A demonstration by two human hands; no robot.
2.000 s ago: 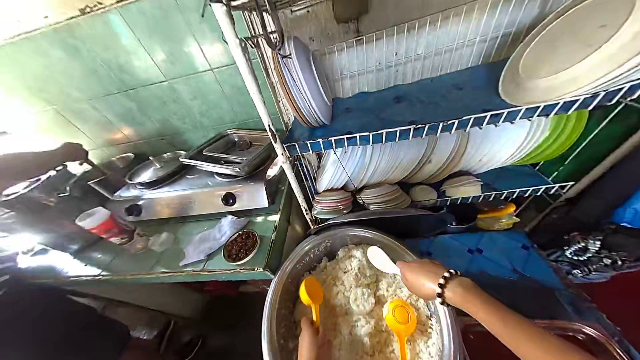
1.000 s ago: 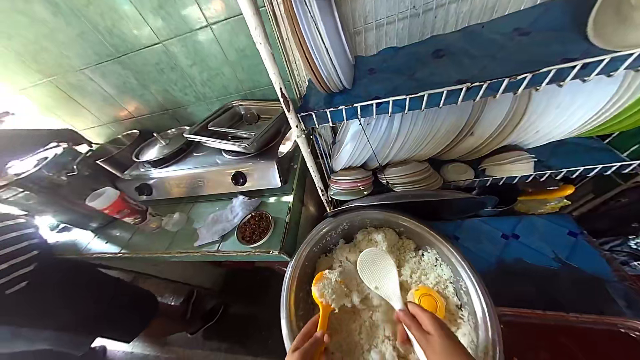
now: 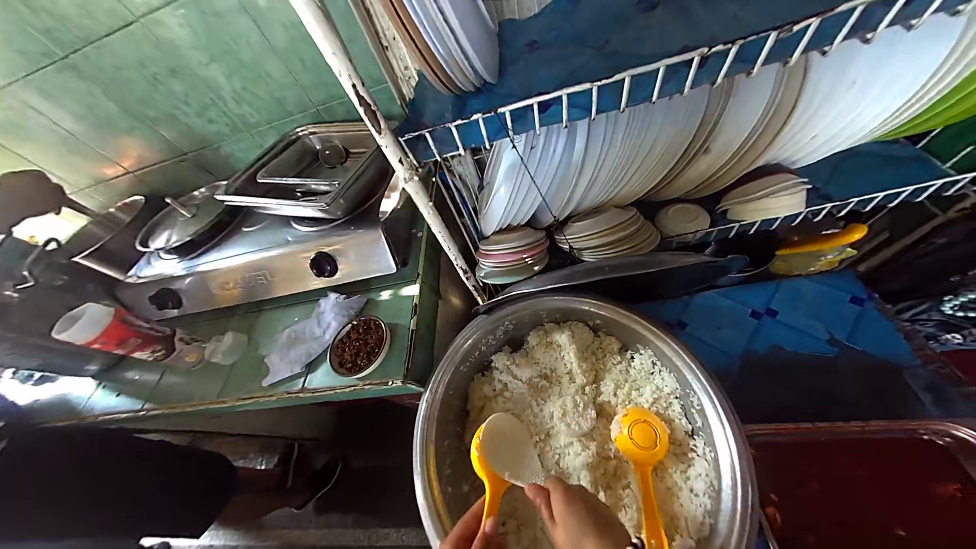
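Observation:
A large round metal pot [image 3: 728, 427] holds cooked white rice [image 3: 579, 389]. Low over its near left part, my left hand [image 3: 473, 530] grips the handle of a yellow scoop [image 3: 496, 492]. My right hand [image 3: 576, 515] holds a white rice paddle [image 3: 509, 450], whose flat blade lies across the bowl of that scoop. The blade hides most of what the scoop contains. A second yellow scoop [image 3: 642, 438] rests bowl down on the rice to the right, its handle toward me, held by neither hand.
Left of the pot, a gas stove [image 3: 252, 278] stands on a green tiled counter [image 3: 404, 335] with a small bowl of dark food [image 3: 358, 346], a cloth [image 3: 313, 335] and a red and white cup [image 3: 114, 332]. A dish rack [image 3: 412, 179] of plates stands behind. Another person's leg [image 3: 259, 488] shows lower left.
The white paddle has moved from the middle of the rice onto the left scoop. Two seconds ago the paddle was at the pot's back right. The view has shifted closer to the pot.

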